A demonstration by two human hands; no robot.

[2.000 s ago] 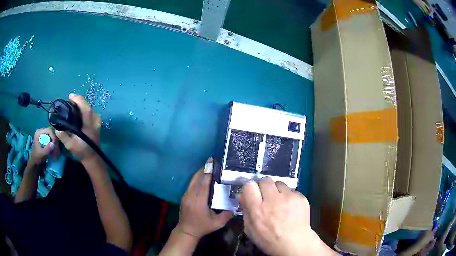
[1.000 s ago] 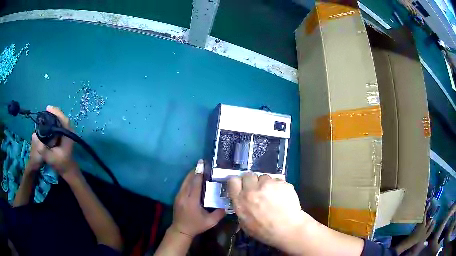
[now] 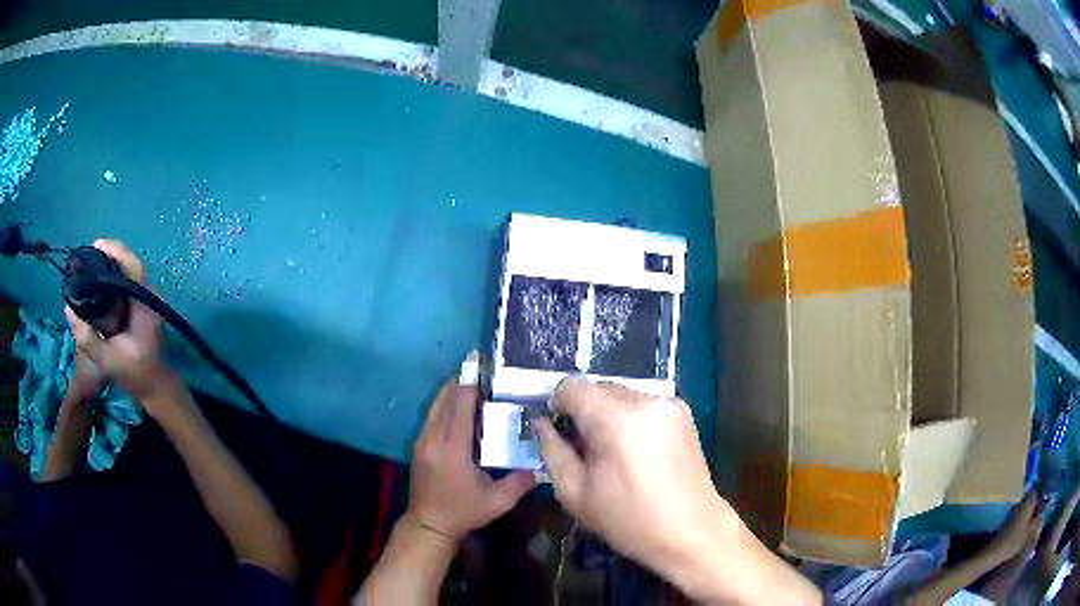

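The white-silver screw feeder (image 3: 596,246) stands on the green bench in front of me. Its dark hopper (image 3: 542,326) is speckled with screws on both sides of a pale upright bar (image 3: 585,328). My left hand (image 3: 450,470) holds the feeder's front left corner, fingers along its side and thumb at the front edge. My right hand (image 3: 634,456) is over the front lip, with thumb and forefinger bent close together beside the small silver-grey block (image 3: 529,423). Something dark shows between those fingers; I cannot tell what it is, and the fingertips are partly hidden.
A large cardboard carton (image 3: 817,154) with orange tape stands right of the feeder. At left, a neighbouring worker's hands hold a black corded electric screwdriver (image 3: 97,290). Scattered screws (image 3: 207,231) and a teal pile (image 3: 17,152) lie on the bench. A metal upright (image 3: 464,45) stands behind.
The grey cylindrical shape seen in the hopper a second ago no longer shows. My right hand has turned, opening its thumb side to view. My left hand keeps its hold. The feeder sits higher in view.
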